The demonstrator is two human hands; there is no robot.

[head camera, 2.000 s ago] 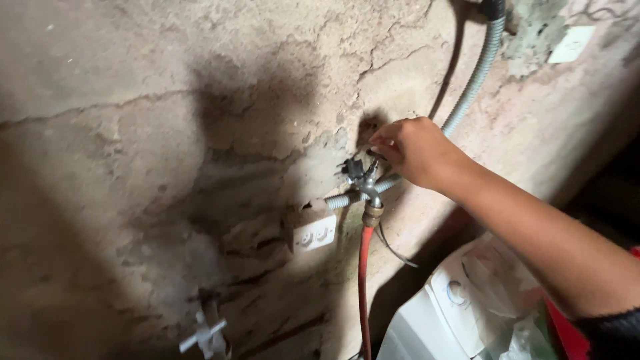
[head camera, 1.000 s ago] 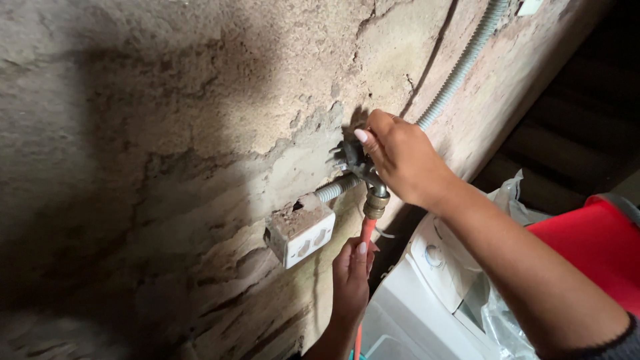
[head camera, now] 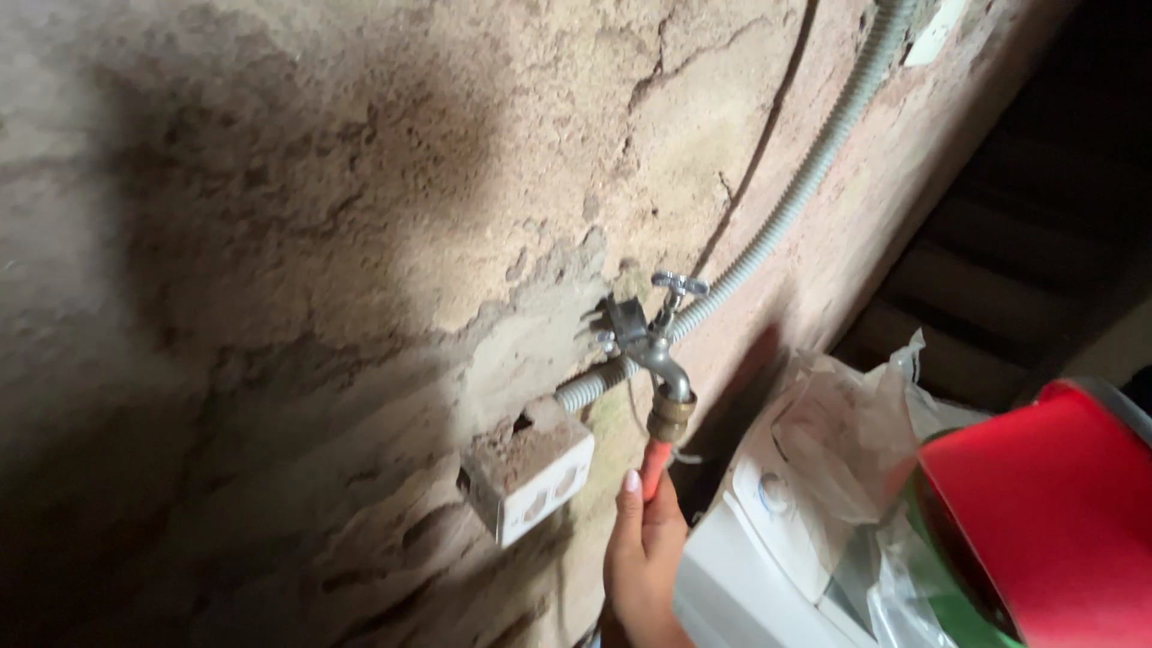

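My left hand (head camera: 643, 562) is closed around an orange-red hose (head camera: 656, 468) just below the brass hose coupling (head camera: 671, 413). The coupling sits on the spout of a metal tap (head camera: 666, 364), which has a small round handle (head camera: 679, 284) on top. A dark plug-like piece (head camera: 627, 321) is beside the tap body, close to the wall. Grey corrugated conduit (head camera: 783, 216) passes behind the tap and down to a dusty white socket box (head camera: 531, 477). My right hand is out of view.
The rough plaster wall (head camera: 315, 225) fills the left and middle. At the lower right stand a white appliance with a knob (head camera: 765, 576), a clear plastic bag (head camera: 837, 432), a red container (head camera: 1044, 504) and a green one (head camera: 945, 558). Dark steps (head camera: 972, 270) lie behind.
My right hand has let go of the tap handle and left the view. My left hand, which came into view one second ago, still holds the hose.
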